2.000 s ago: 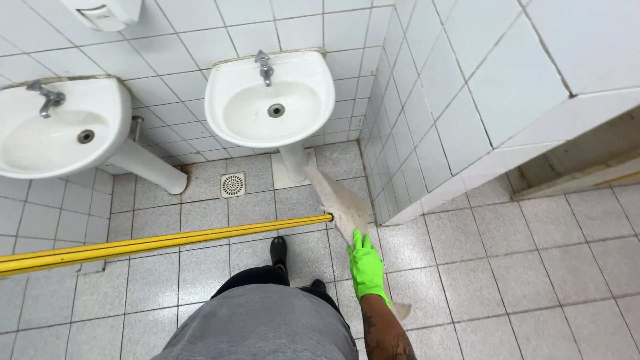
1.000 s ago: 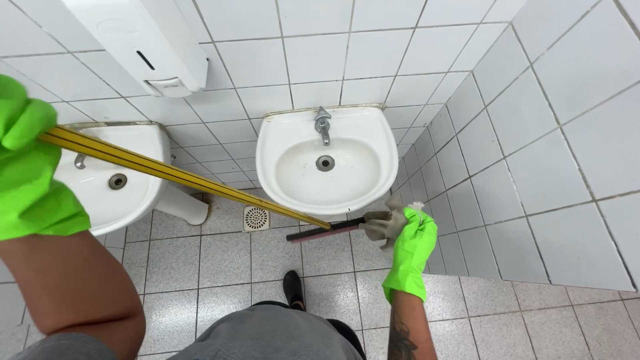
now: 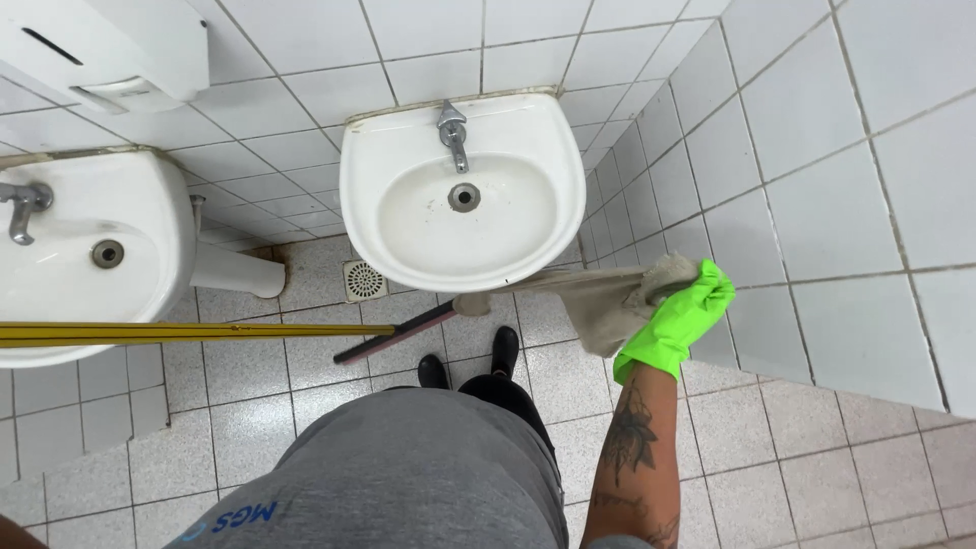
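My right hand (image 3: 675,324), in a bright green rubber glove, grips a grey-beige floor cloth (image 3: 602,305) at the right, near the tiled side wall. The cloth stretches left under the front of the basin, to the end of a floor squeegee. That squeegee's black and pink head (image 3: 396,332) lies slanted over the floor tiles, and its yellow striped handle (image 3: 229,331) runs out of the left edge. My left hand is outside the view; only a bit of arm shows at the lower left corner.
A white washbasin (image 3: 465,267) with a metal tap (image 3: 453,136) is fixed ahead, and a second basin (image 3: 171,229) stands at the left. Above that one hangs a white dispenser (image 3: 168,46). A floor drain (image 3: 365,281) lies between the basins. A tiled wall (image 3: 823,229) bounds the right side.
My left hand, seen on the yellow handle one second ago, has left the view. The cloth, bunched by the squeegee head then, is now stretched out to the right in my right hand.
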